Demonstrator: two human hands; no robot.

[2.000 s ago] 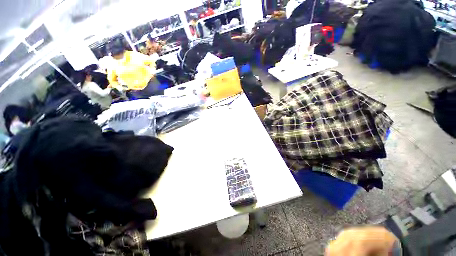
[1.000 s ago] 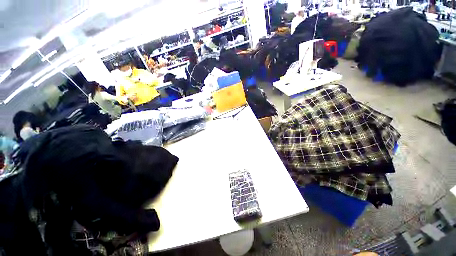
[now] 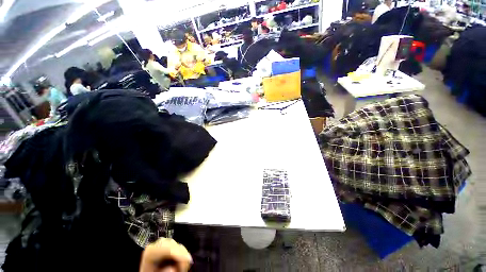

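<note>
A large heap of black garments [image 3: 122,138] lies over the left part of the white table [image 3: 256,151] and hangs down at its front. Cream-and-black check cloth [image 3: 152,212] shows at its lower edge. One bare hand, which looks like my left hand [image 3: 165,255], is at the bottom edge, just below this check cloth. It is blurred, cut off and looks curled; whether it holds anything is hidden. My right hand is out of the picture. A dark oblong bundle with white bands [image 3: 275,195] lies near the table's front edge.
Grey polybagged packs [image 3: 186,103] and an orange carton with a blue top [image 3: 281,85] stand at the table's back. A plaid heap [image 3: 391,151] covers a blue container [image 3: 378,231] at the right. Behind it is a small table with a white machine [image 3: 393,56]. People sit beyond.
The view has swung left, so the table and heaps sit further right. A hand at the lower right earlier is gone from there; a hand now shows at the lower left. The garments look unmoved.
</note>
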